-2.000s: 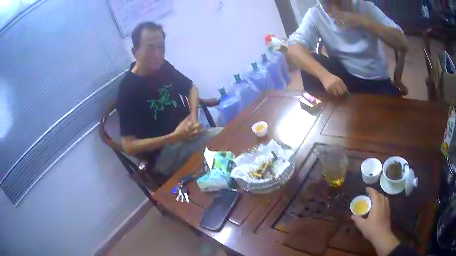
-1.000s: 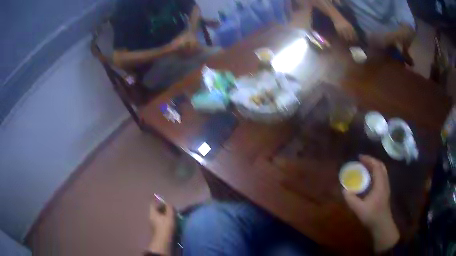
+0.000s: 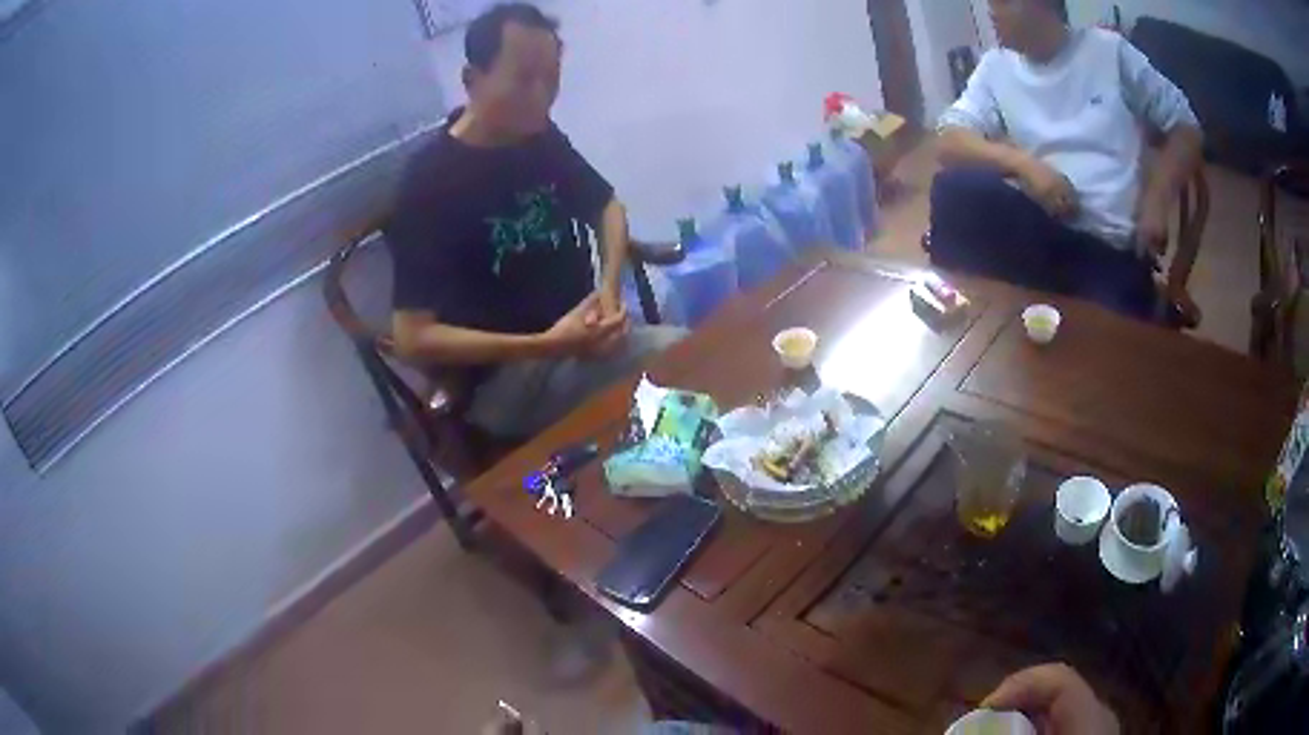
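Note:
My right hand (image 3: 1065, 699) holds a small white tea cup (image 3: 991, 722) at the bottom edge, partly cut off. My left hand (image 3: 520, 728) shows only as fingertips at the bottom edge, with a thin white stick, apparently a cigarette (image 3: 508, 709). The glass pitcher (image 3: 988, 481) stands on the tray with a little yellow tea. Right of it are a white cup (image 3: 1081, 510) and the open gaiwan (image 3: 1140, 533) with dark leaves, its lid (image 3: 1177, 551) leaning beside it.
A tissue-lined glass ashtray (image 3: 797, 460) holds butts. Left of it lie a tissue pack (image 3: 663, 442), phone (image 3: 659, 551) and keys (image 3: 553, 495). Cups stand before two seated people (image 3: 797, 345) (image 3: 1042, 323). A dark shiny object (image 3: 1278, 653) is far right.
The cup in my right hand has moved down to the bottom edge. The view tilted down, then back up. The guest on the right has lowered a hand, and a cup now stands before them.

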